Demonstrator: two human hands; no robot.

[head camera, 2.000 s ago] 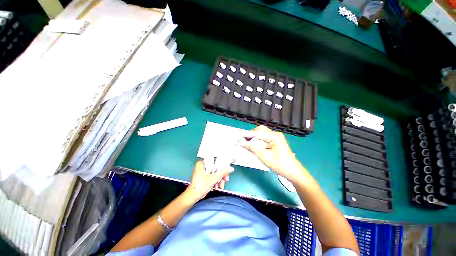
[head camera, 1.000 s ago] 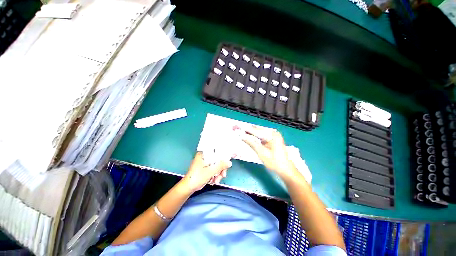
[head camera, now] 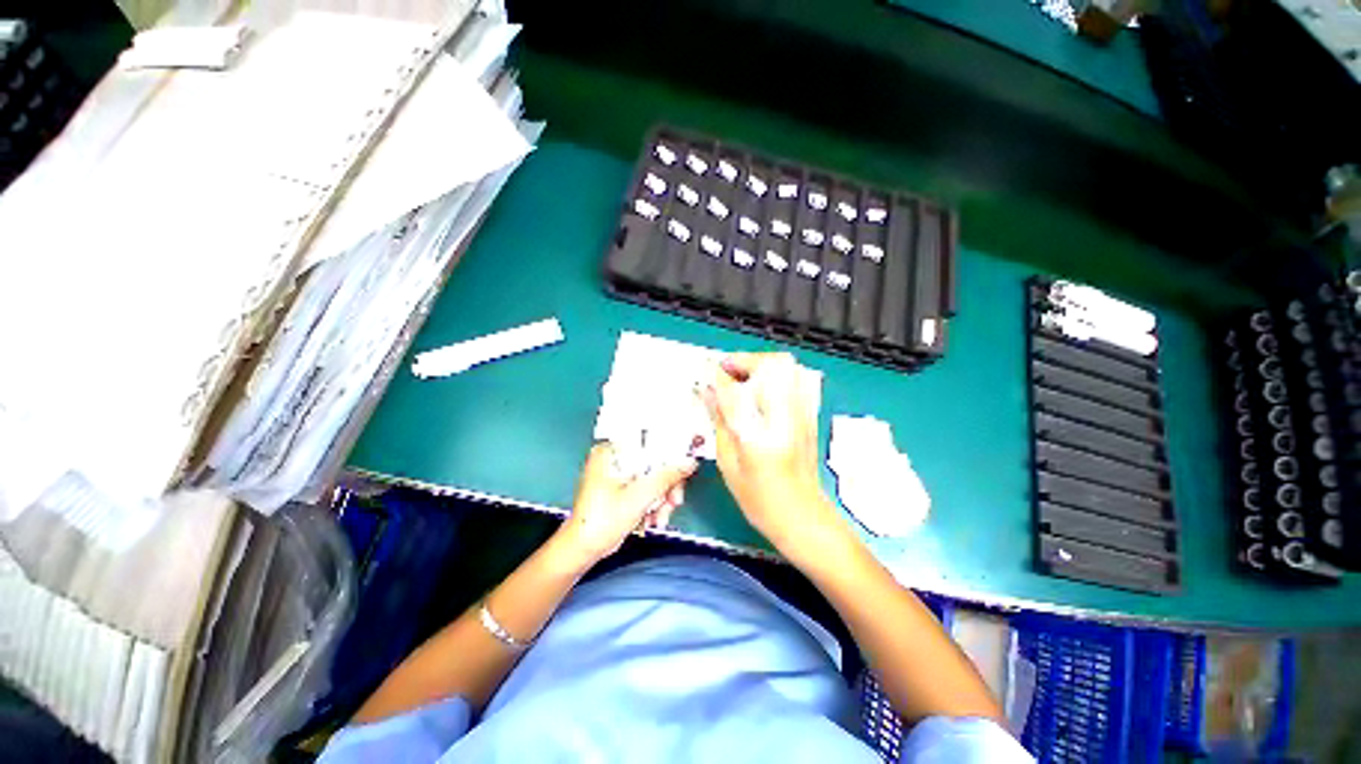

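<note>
A white work sheet (head camera: 645,391) lies flat on the green bench in front of me. My left hand (head camera: 620,500) is at its lower left edge, curled round a small slim white part (head camera: 645,452); a small dark red spot shows near its fingertips. My right hand (head camera: 769,433) is over the sheet's right half, thumb and fingers pinched together; whether something small is between them is too blurred to tell. A die-cut white piece (head camera: 878,481) lies right of the sheet. A white strip (head camera: 488,348) lies to the left.
Black parts tray (head camera: 899,284) with small white ends stands behind the sheet. The narrower slotted tray (head camera: 1102,485) at right has white cylinders (head camera: 1102,320) at its far end. Stacked black trays (head camera: 1296,448) stand far right. A high sheet stack (head camera: 179,224) is at left.
My right hand has moved left and turned more upright over the sheet, uncovering the white die-cut piece on the right. My left hand has stayed nearly in place.
</note>
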